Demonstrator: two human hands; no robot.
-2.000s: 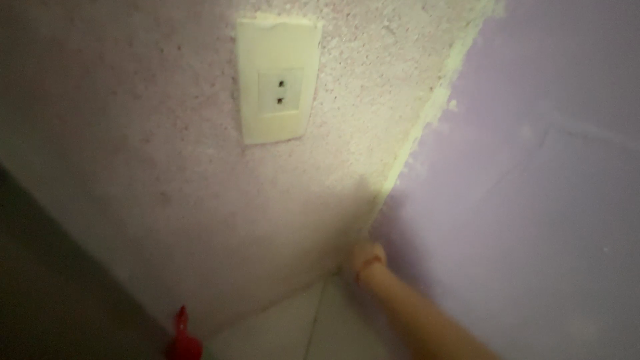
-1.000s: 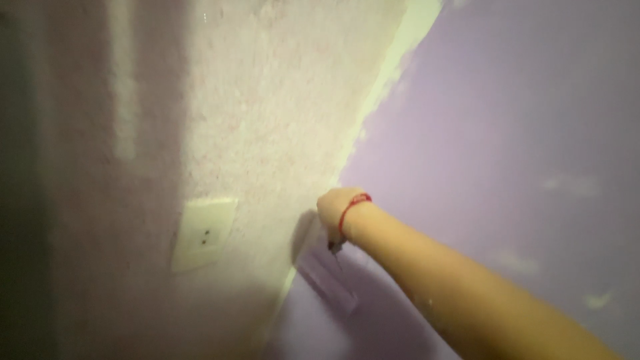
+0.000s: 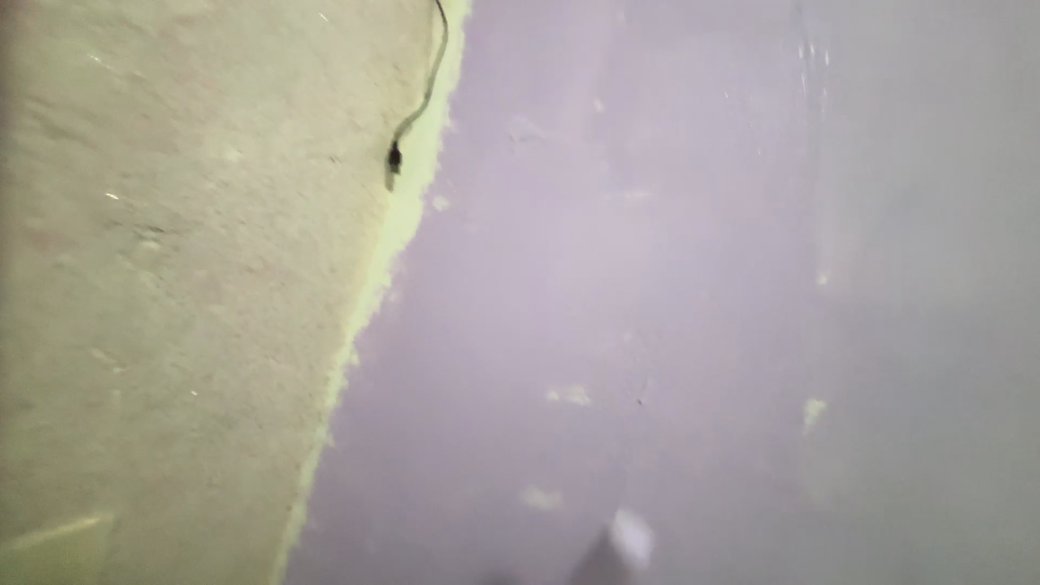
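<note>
Neither of my hands shows in the head view. A purple painted wall fills the right side, with a few pale patches on it. To its left is a rough, pale wall, and a ragged pale-green strip runs down along the corner between the two. A thin dark cable hangs near the top of the corner, with a small black end piece over the pale wall. At the bottom edge a blurred whitish object shows against the purple wall, beside a dark shadow; I cannot tell what it is.
At the bottom left corner a pale flat shape with a bright upper edge shows, perhaps the wall outlet's plate. The corner between the walls runs from top centre down to the lower left.
The view has swung well up the corner. The hand with the red bracelet, at the corner with a flat tool below it one second ago, is out of view. The cable has come into view.
</note>
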